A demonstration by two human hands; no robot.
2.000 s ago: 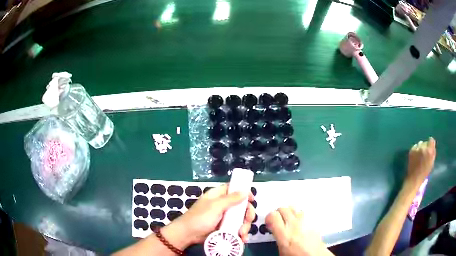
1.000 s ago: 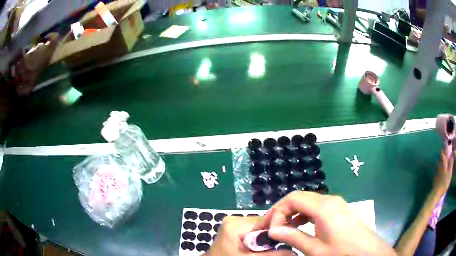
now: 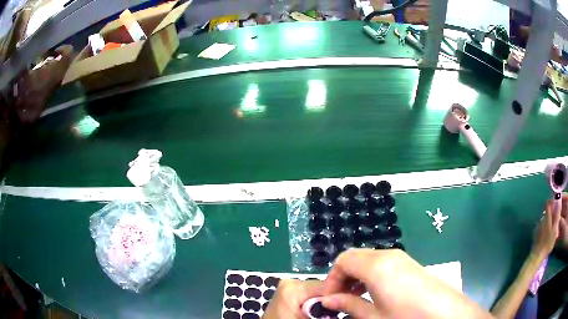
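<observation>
My left hand (image 3: 288, 300) holds a pale pink fan body (image 3: 313, 308) at the bottom of the picture; only one rounded end shows. My right hand (image 3: 380, 286) is over it, with its fingers at a black pad on that end. A white sheet (image 3: 449, 274) with black notched pads (image 3: 252, 293) in rows lies under my hands, partly hidden by them. Just beyond, glossy black round caps (image 3: 354, 218) lie in a grid on clear plastic film (image 3: 299, 233).
A clear bag with pink parts (image 3: 132, 246) and a clear bottle (image 3: 174, 202) stand left. Small pale parts (image 3: 259, 235) lie nearby. A pink fan (image 3: 464, 128) lies on the green belt (image 3: 205, 137). A coworker's arm (image 3: 529, 268) is at right, a carton (image 3: 124, 56) far left.
Since two seconds ago the fan body has turned so its end faces up, and my right hand has come over it. The view has tilted up; over the last second both hands stay close together.
</observation>
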